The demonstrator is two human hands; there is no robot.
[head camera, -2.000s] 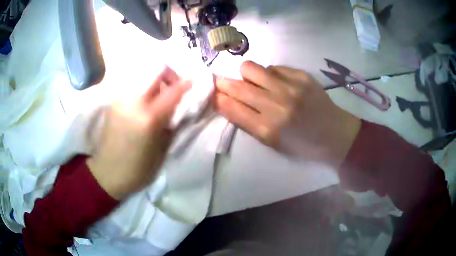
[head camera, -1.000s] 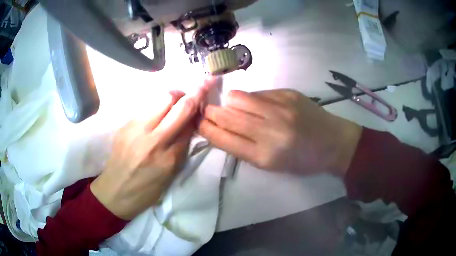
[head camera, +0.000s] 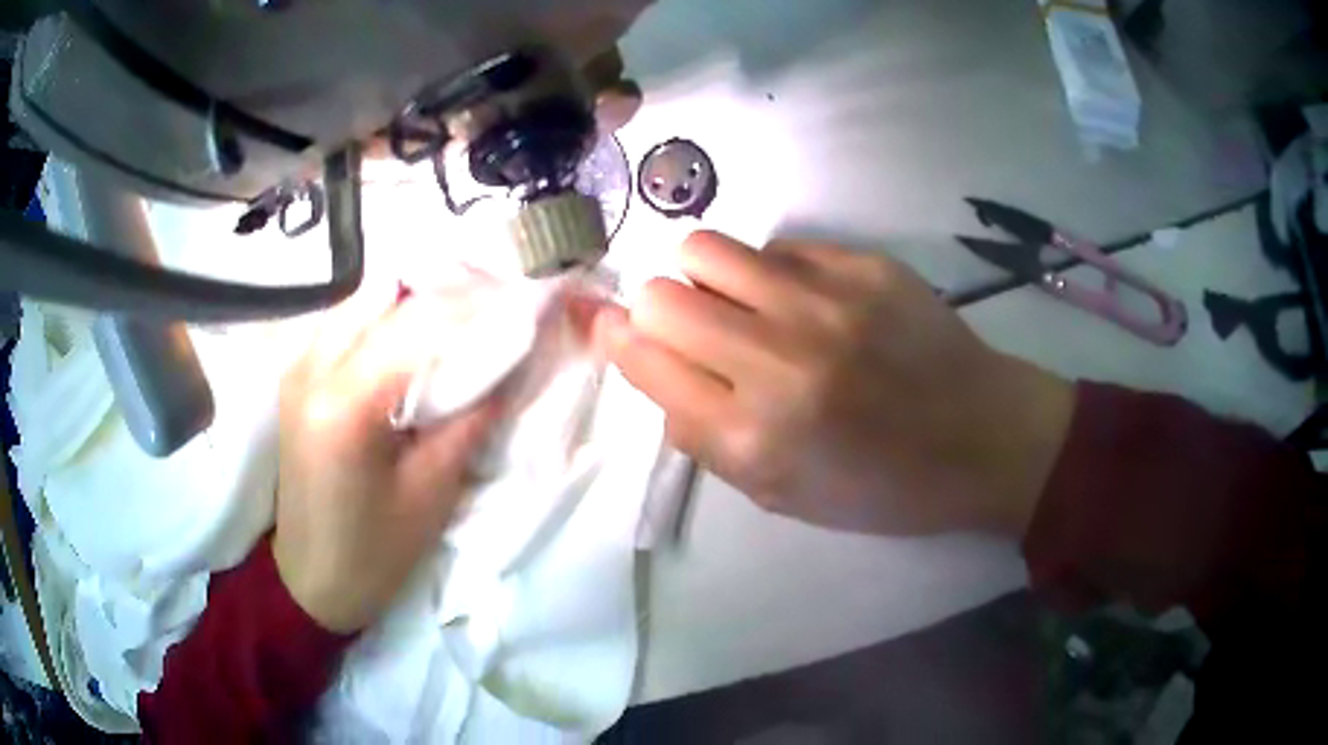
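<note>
White garment fabric (head camera: 561,611) lies in front of the sewing machine head (head camera: 350,73) and hangs over the table's front edge. My left hand (head camera: 386,451) holds a bunched fold of it, blurred and washed out by the light. My right hand (head camera: 816,379) pinches the fabric with its fingertips just below the ribbed cream knob (head camera: 559,236). The needle and presser foot cannot be made out.
A grey-blue rounded bar (head camera: 153,371) stands at the left. A round metal disc (head camera: 677,178) lies right of the knob. Open pink-handled snips (head camera: 1078,269), a dark odd-shaped piece (head camera: 1264,329) and a white label bundle (head camera: 1092,80) are at the right. More white cloth (head camera: 131,510) is heaped left.
The view has shifted, so the machine head and grey-blue bar appear lower and further left. The disc now shows apart from the knob. My left hand has moved left, away from my right, with bunched cloth.
</note>
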